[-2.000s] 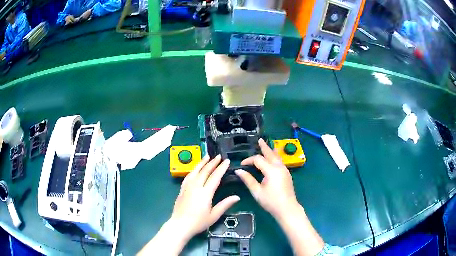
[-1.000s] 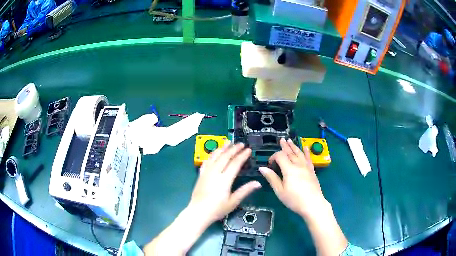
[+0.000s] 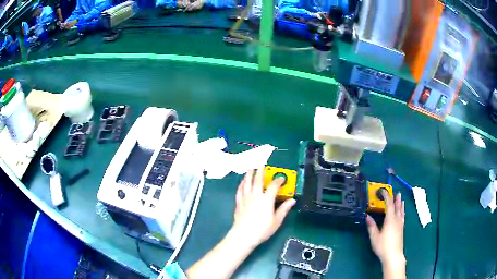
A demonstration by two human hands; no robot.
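Observation:
A black housing (image 3: 331, 188) lies in the fixture. The cream press head (image 3: 349, 131) is down over its upper section and hides the round hole. My left hand (image 3: 259, 204) is on the left yellow button box (image 3: 289, 188), a finger on its green button. My right hand (image 3: 388, 231) is at the right yellow button box (image 3: 376, 204), fingertips on its button. Neither hand holds anything. A second housing (image 3: 307, 256) lies on the mat in front of the fixture, cut off by the bottom edge.
The white tape dispenser (image 3: 188, 180) stands left, with crumpled white paper (image 3: 231, 161) behind it. Two housings (image 3: 113, 124) and a ring-headed white tool (image 3: 56, 188) lie farther left. Blue-handled cutters (image 3: 400, 179) lie right. The orange-edged control box (image 3: 436, 82) is behind. People in blue sit across.
My hands have moved from the housing in the fixture out to the two buttons. The press head has come down onto the housing. The view has shifted left.

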